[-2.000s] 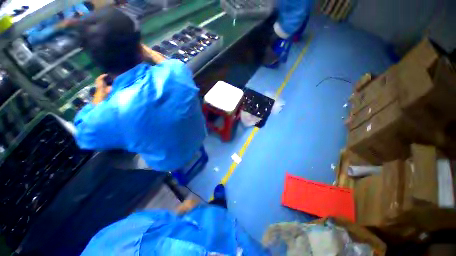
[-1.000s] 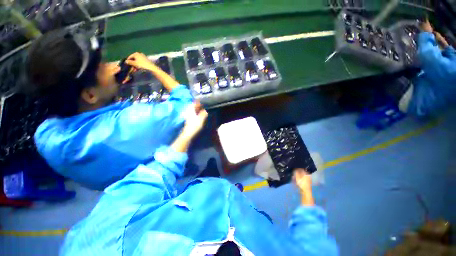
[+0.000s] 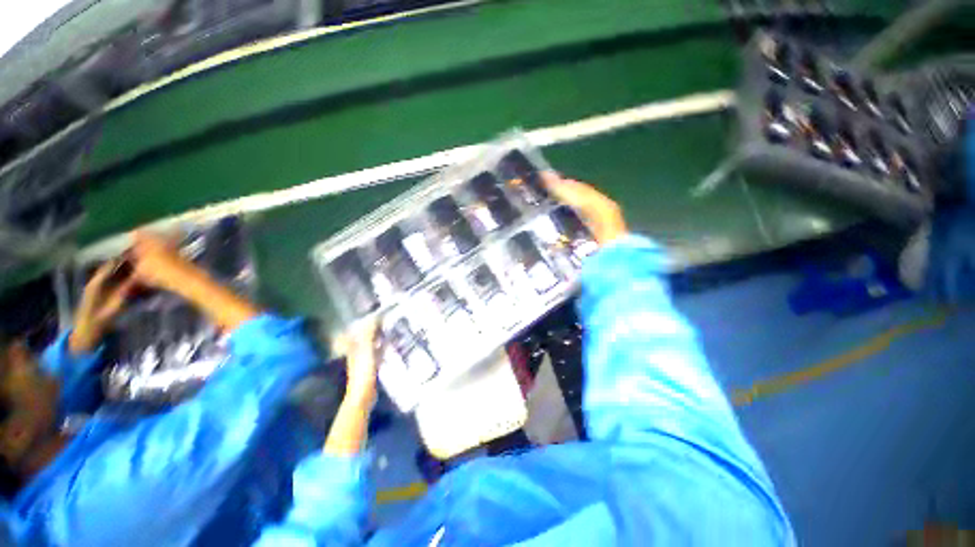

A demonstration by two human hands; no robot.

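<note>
A clear blister tray (image 3: pixel 458 258) with two rows of black phones (image 3: pixel 460 221) is held between my hands, tilted, at the bench's front edge. My left hand (image 3: pixel 361 358) grips its left end near the front corner. My right hand (image 3: pixel 591 209) grips its right end, with the fingertips at the tray's side. Some phones show white or shiny patches. The view is blurred, and whether the tray touches the bench cannot be told.
A worker (image 3: pixel 160 449) in a blue smock handles parts over another phone tray (image 3: pixel 160 363) at the left. A filled clear tray (image 3: pixel 845 160) lies at the right. The green conveyor (image 3: pixel 428 96) runs behind. A white-topped stool (image 3: pixel 476 411) and a black tray (image 3: pixel 561 358) are below.
My hands have moved from in front of the bench onto the tray. The tray has turned and come towards me. The view has shifted, and the neighbouring worker is now lower left.
</note>
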